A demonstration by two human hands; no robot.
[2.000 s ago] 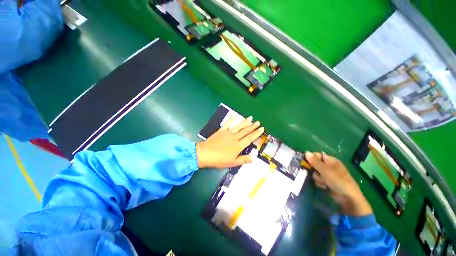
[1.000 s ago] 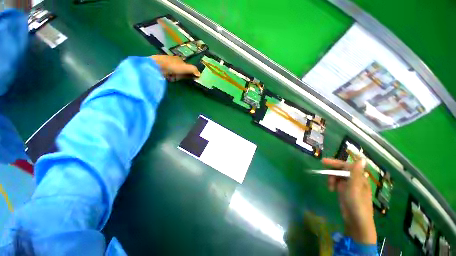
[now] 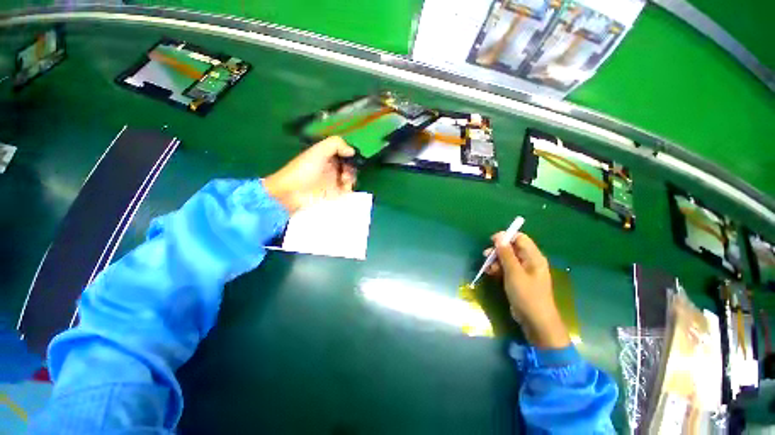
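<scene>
My left hand (image 3: pixel 314 177) grips a tablet unit (image 3: pixel 361 127) by its near edge. The unit is blurred and tilted, and overlaps another tablet unit (image 3: pixel 455 146) lying by the rail. My right hand (image 3: pixel 527 285) holds slim white tweezers (image 3: pixel 503 248) with the tip pointing down and left. The tip is over the left part of a yellow film sheet (image 3: pixel 478 316), partly hidden under my right hand. A white sticker sheet (image 3: pixel 336 228) lies below my left hand, its left part hidden by the hand and sleeve.
Other units lie along the metal rail (image 3: pixel 340 61), left (image 3: pixel 183 75) and right (image 3: pixel 578 177). A long black strip sheet (image 3: pixel 93 229) is at left. Clear plastic bags (image 3: pixel 680 374) lie at the right. An instruction sheet (image 3: pixel 442 34) is beyond the rail.
The view has swung right. My left hand has picked up a unit from the row and moved it right over its neighbour. My right hand and tweezers have moved nearer me, over the yellow film.
</scene>
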